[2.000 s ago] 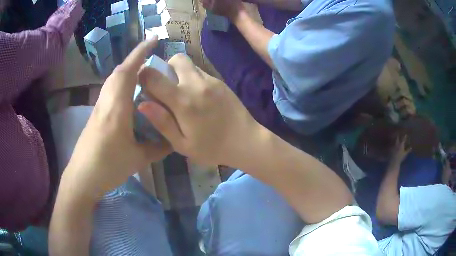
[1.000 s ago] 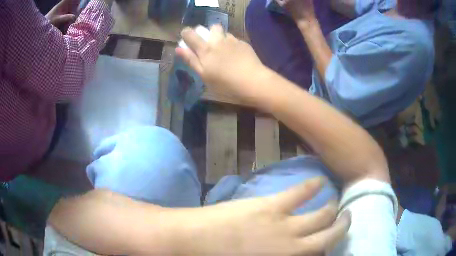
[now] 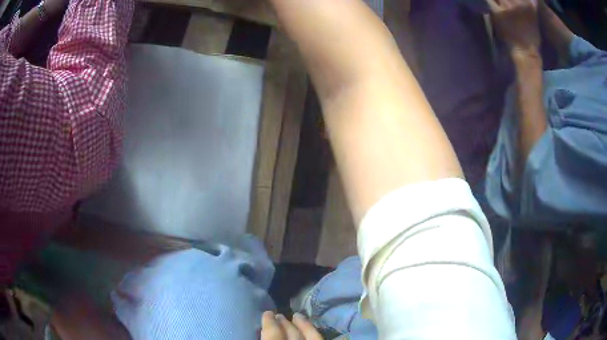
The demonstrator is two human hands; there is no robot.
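My right forearm, with a rolled white sleeve, reaches up through the middle and runs out at the top edge. My right hand is beyond the picture, so what it holds is hidden. Only a few fingertips of my left hand (image 3: pixel 290 327) show at the bottom edge, close together. The rest of that hand is cut off, and I cannot tell whether it holds anything. No carton is clearly visible. A large pale sheet (image 3: pixel 193 133) lies flat left of my forearm, above my knees.
A wooden pallet (image 3: pixel 333 226) with dark gaps lies beneath, and a brown cardboard edge (image 3: pixel 263 192) runs along the sheet's right side. A person in a red checked shirt (image 3: pixel 60 133) sits at left. Another in a blue shirt (image 3: pixel 566 153) sits at right. My blue-clad knees are below.
My right hand has moved up out of view with the white thing it had hold of. My left hand has dropped to the bottom edge. The view has shifted, showing more of the pale sheet.
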